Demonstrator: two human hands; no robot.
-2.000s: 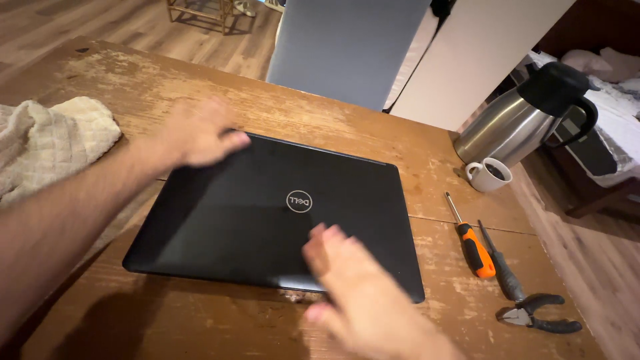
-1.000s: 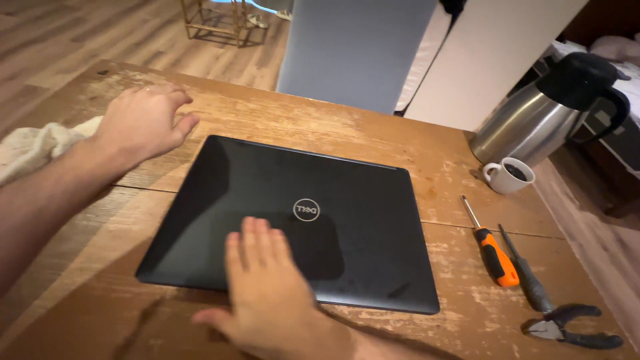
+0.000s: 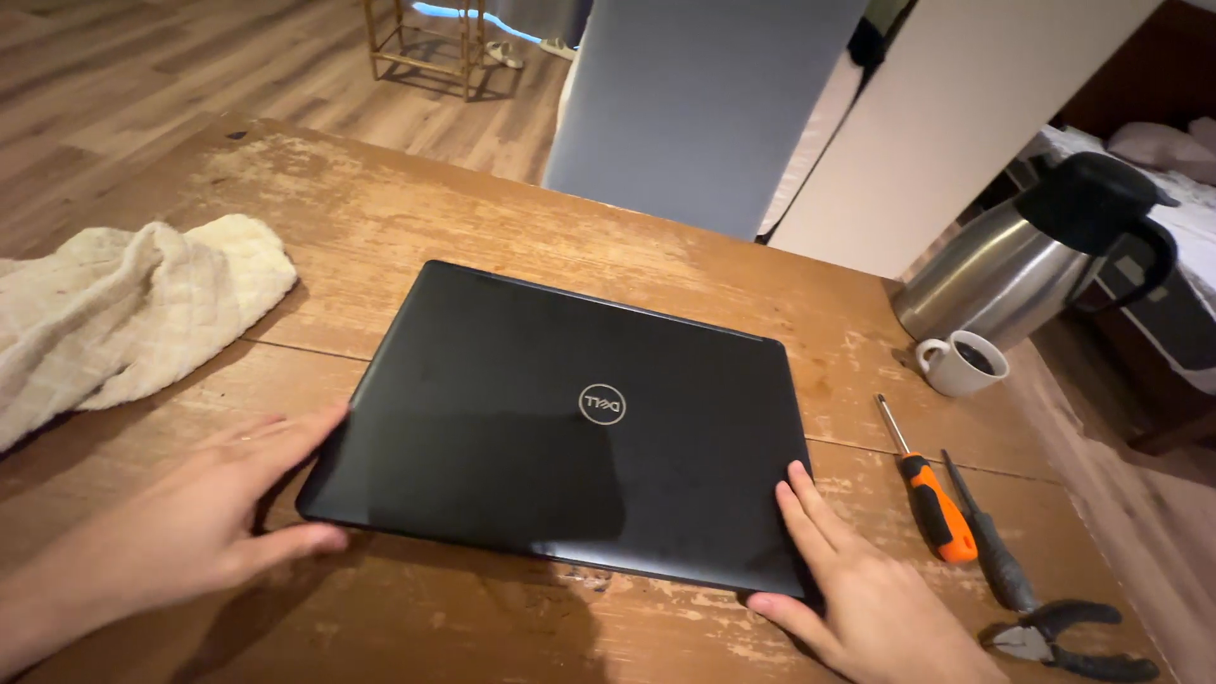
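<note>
A closed black Dell laptop [image 3: 560,418] lies on the worn wooden table [image 3: 475,214], its lid facing up. My left hand [image 3: 228,503] is at its near left corner, fingers along the left edge and thumb by the front edge. At the near right corner my right hand [image 3: 855,579] rests its fingers on the lid's right edge, with the thumb at the front edge. Both hands touch or nearly touch the laptop's sides; whether they grip it firmly I cannot tell. The undersides of the fingertips are partly hidden.
On the left lies a crumpled cream cloth [image 3: 142,304]. To the right are an orange-and-black screwdriver [image 3: 936,508], a dark-handled tool [image 3: 997,560], pliers [image 3: 1054,641], a white cup of dark liquid [image 3: 959,366] and a steel thermal jug [image 3: 1007,266]. A grey panel [image 3: 693,104] stands beyond the table.
My left hand has come down from beyond the laptop's far left side to its near left corner. My right hand has moved off the lid's middle to the near right corner.
</note>
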